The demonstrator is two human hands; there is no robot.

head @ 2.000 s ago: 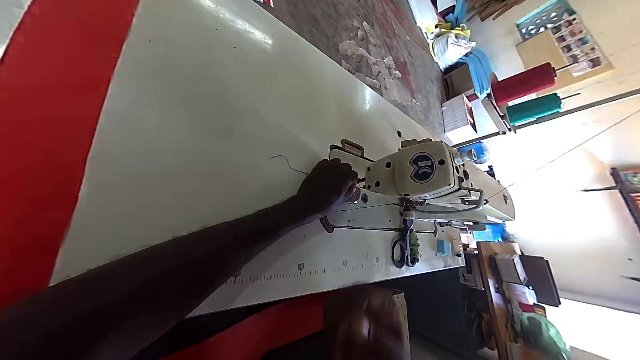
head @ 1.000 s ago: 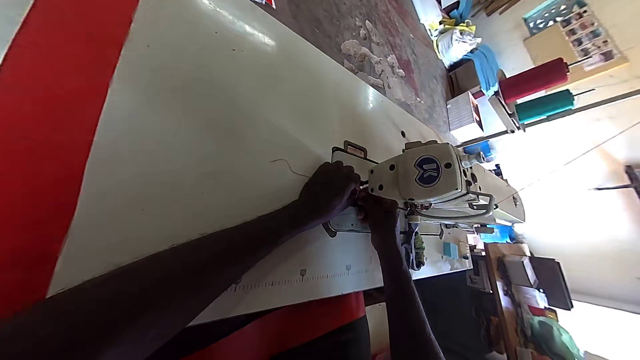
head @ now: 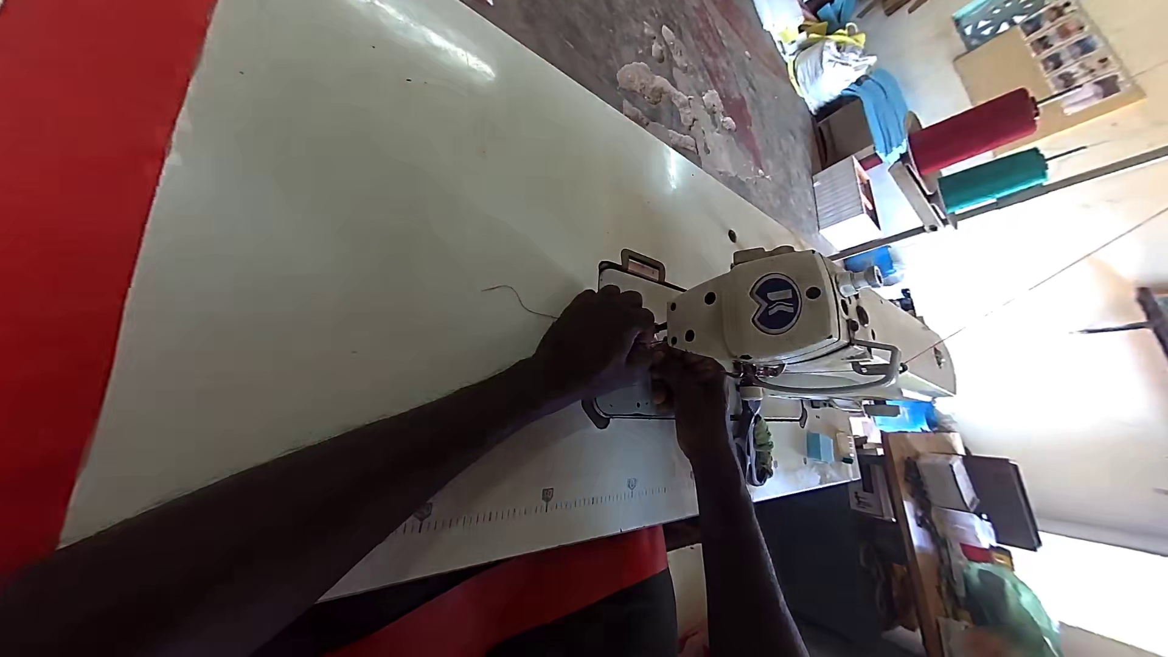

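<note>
A white industrial sewing machine (head: 776, 306) with a blue round emblem stands on the pale table (head: 365, 237). My left hand (head: 598, 338) is closed beside the needle area, and a thin thread (head: 518, 297) trails from it across the tabletop. Against its fingertips, just under the machine head, are the bent fingers of my right hand (head: 695, 383); what they grip is too small and dark to make out. The needle and presser foot are mostly hidden by my hands. Dark-handled scissors (head: 753, 447) lie partly covered next to my right wrist.
A ruler scale (head: 547, 502) runs along the table's near edge. A light blue block (head: 819, 447) lies beyond the scissors. Red (head: 976, 132) and green (head: 995, 181) thread cones sit on a stand. Shelves (head: 912, 547) with boxes stand at lower right.
My right hand has come up from below the table's near edge to the needle area, beside my left hand. The left hand has stayed almost in place.
</note>
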